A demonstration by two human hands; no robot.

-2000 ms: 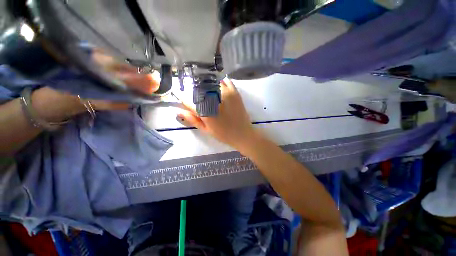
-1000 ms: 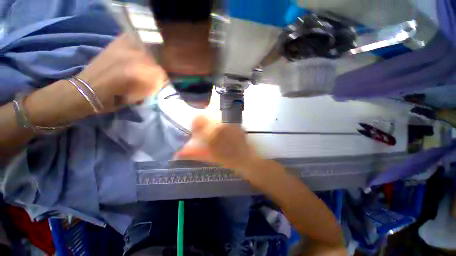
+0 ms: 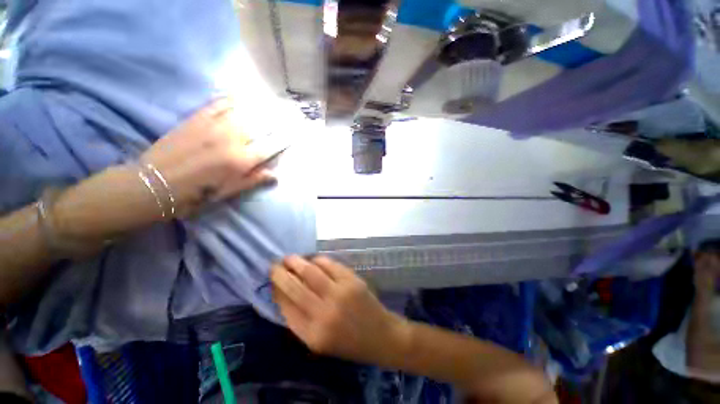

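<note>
A large blue-grey garment piece (image 3: 118, 63) lies bunched over the left of the table and hangs past its front edge. My left hand (image 3: 213, 154) lies on the cloth left of the needle area, fingers on it in bright glare; whether it pinches the cloth is unclear. My right hand (image 3: 324, 304) holds the cloth edge at the table's front edge, thumb and fingers closed on it. The white sewing machine head (image 3: 304, 47) is overhead. A ribbed grey knob (image 3: 368, 150) hangs under it, right of my left hand. The needle is lost in glare.
Red-and-black snips (image 3: 581, 197) lie on the table at right. A purple strip (image 3: 584, 99) is tied round the machine head. A ruler scale (image 3: 426, 257) runs along the front edge. Blue baskets (image 3: 608, 312) and a green stick (image 3: 223, 372) are below. Another person's arm (image 3: 705, 308) shows far right.
My right hand has moved from near the needle down to the front edge. The cloth now spreads further up and right on the left side. My left hand has come out from behind the machine head.
</note>
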